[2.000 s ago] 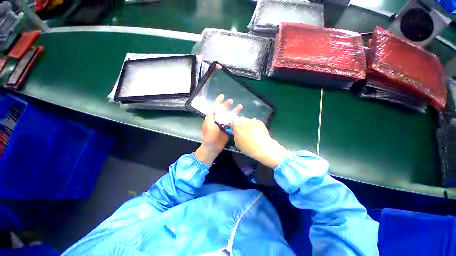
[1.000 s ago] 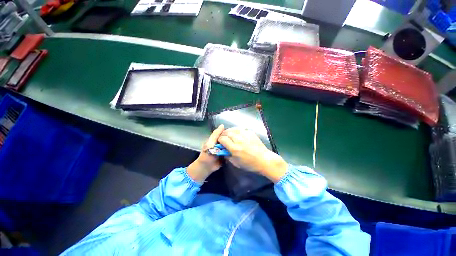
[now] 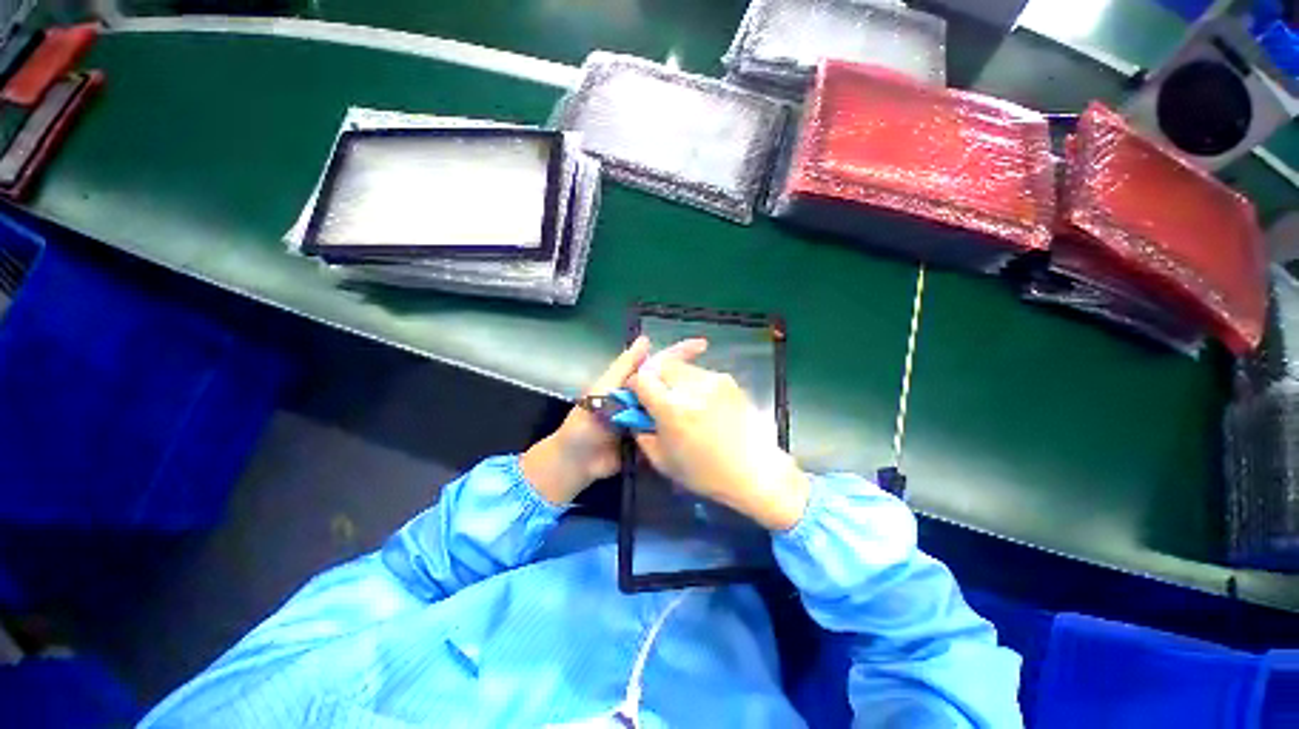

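Note:
A black-bordered touch panel point(image 3: 712, 544) is held upright-lengthwise over the bench's near edge, its lower part above my lap. A small orange tab shows at its upper right corner. My left hand point(image 3: 577, 439) grips the panel's left edge; some of its fingers are behind the pane or hidden by my right hand. My right hand point(image 3: 712, 427) lies over the panel and is closed on small blue-handled cutters point(image 3: 630, 413), whose tip points left at the panel's left edge. Another black-bordered panel point(image 3: 433, 255) lies on a clear bubble wrap stack at the left.
The green bench point(image 3: 185, 143) curves across the view. Clear bubble wrap point(image 3: 677, 131) and red bubble wrap stacks point(image 3: 926, 160) stand behind the panel and to the right. A round black-faced device point(image 3: 1204, 104) is at the far right. Blue totes point(image 3: 128, 385) stand below the bench's edge.
The panel has turned from slanted to lengthwise towards me and come nearer my body. The cutters have come into view at its left edge. The camera view has shifted slightly.

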